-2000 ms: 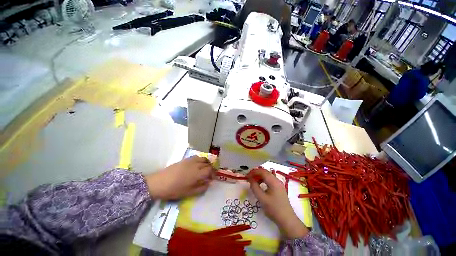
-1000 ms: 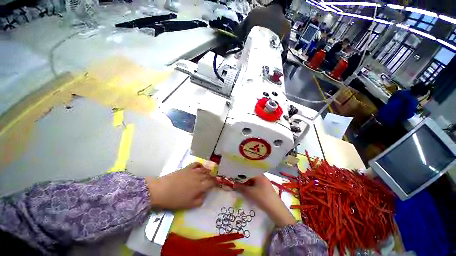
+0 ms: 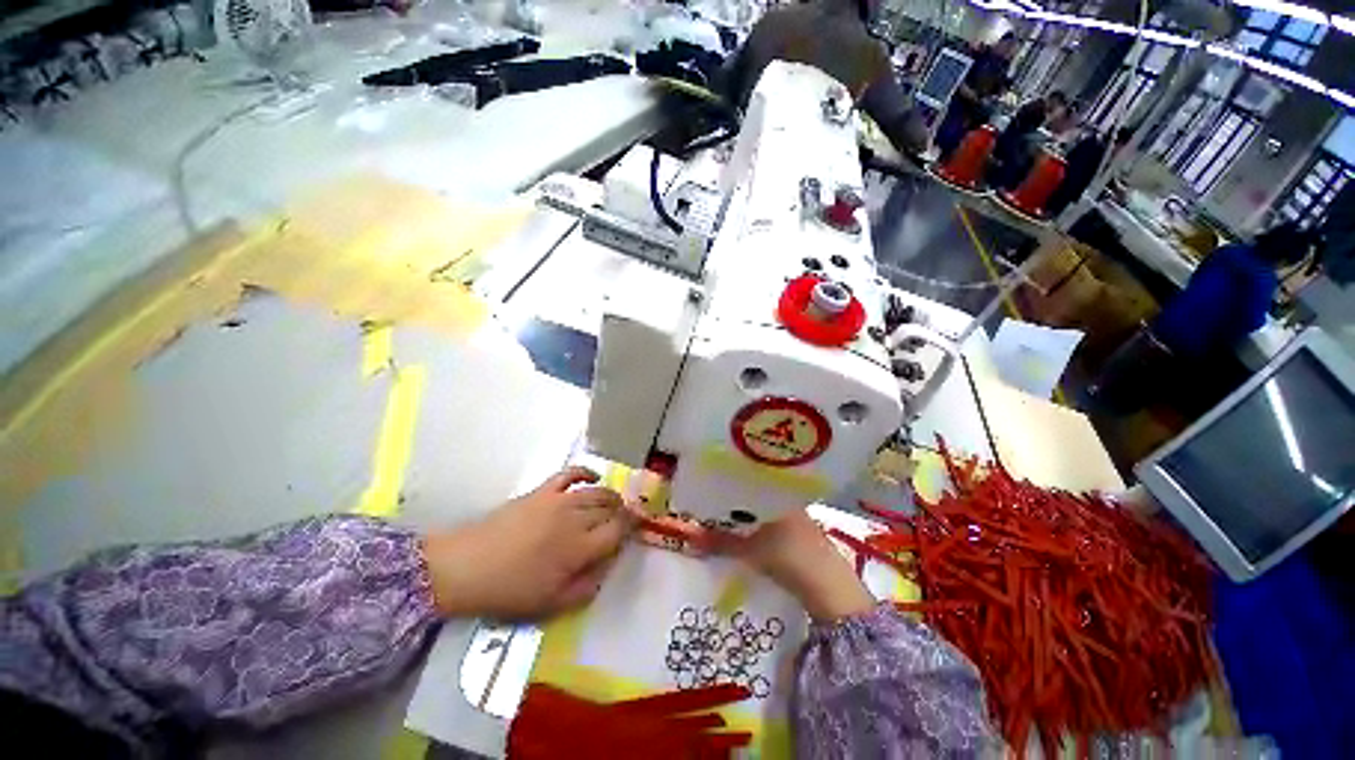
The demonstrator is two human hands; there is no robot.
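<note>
The white sewing machine head point(image 3: 788, 371) stands in front of me, with a red round logo on its front. My left hand point(image 3: 538, 549) is at the left of the needle area, its fingertips on the left end of a short red strap point(image 3: 669, 529). My right hand point(image 3: 795, 557) is at the strap's right end, partly under the head and blurred. The needle area is mostly hidden by the head and my fingers. Small metal rings point(image 3: 722, 649) lie loose on the white bed plate point(image 3: 624, 616). A bunch of flat red straps point(image 3: 624, 723) lies at the near edge.
A large heap of red ring tabs point(image 3: 1063, 594) lies right of the machine. A screen in a white frame point(image 3: 1263, 453) is at the far right. A board with yellow tape point(image 3: 394, 438) is at the left. Red thread cones point(image 3: 1033, 181) and people are behind.
My right hand has moved further in under the machine head, and its forearm has drawn closer to the rings. My left hand stays at the strap's left end. The view has shifted slightly.
</note>
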